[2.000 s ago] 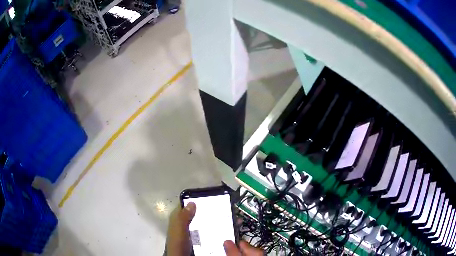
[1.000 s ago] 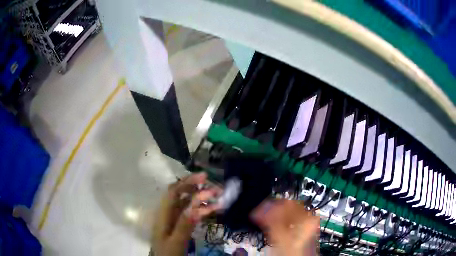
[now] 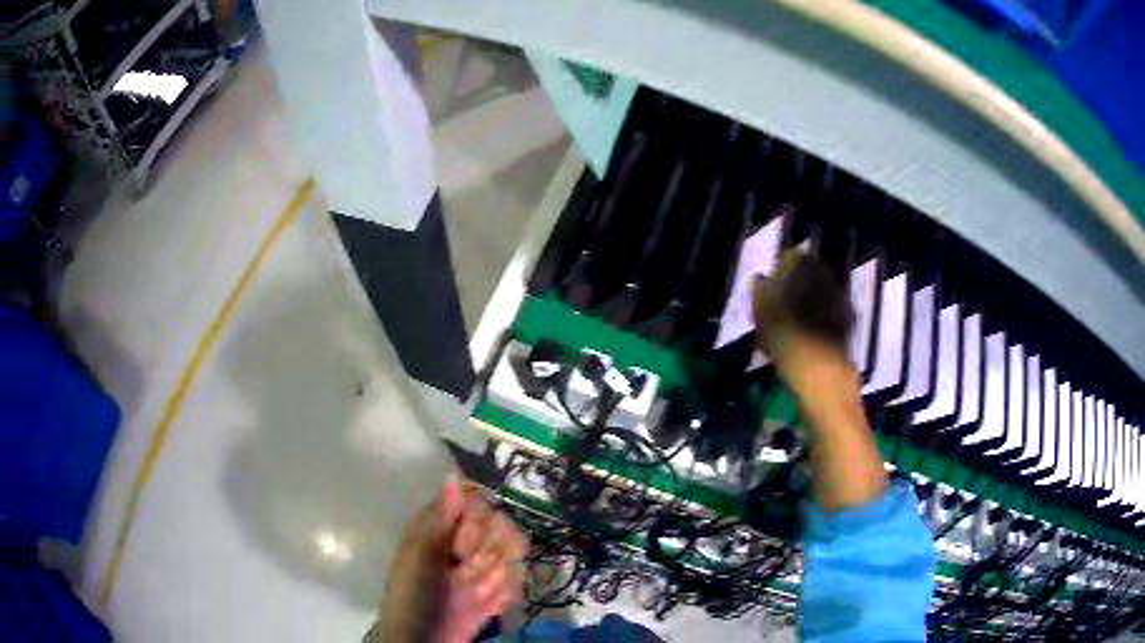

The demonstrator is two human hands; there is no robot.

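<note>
Smartphones stand on edge in a long slanted row on the rack; those at the left end are dark, and many further right show lit white screens. My right hand (image 3: 804, 302), in a blue sleeve, is at the row beside a lit pale-lilac phone screen (image 3: 753, 279). It is blurred and looks dark at the fingers; whether it grips a phone is hidden. My left hand (image 3: 462, 559) is low in the view, in front of the rack's corner, with fingers curled together and nothing visible in it.
White chargers (image 3: 625, 383) and tangled black cables (image 3: 603, 502) line the green shelf's front (image 3: 580, 329). A pale rack leg with a black band (image 3: 408, 295) stands left of the row. Blue crates (image 3: 50, 433) are at the left edge. A yellow line (image 3: 207, 333) crosses the floor.
The phone held low in both hands two seconds ago is no longer seen there. My right hand has moved up to the row; my left hand stays low. The view has shifted rightward.
</note>
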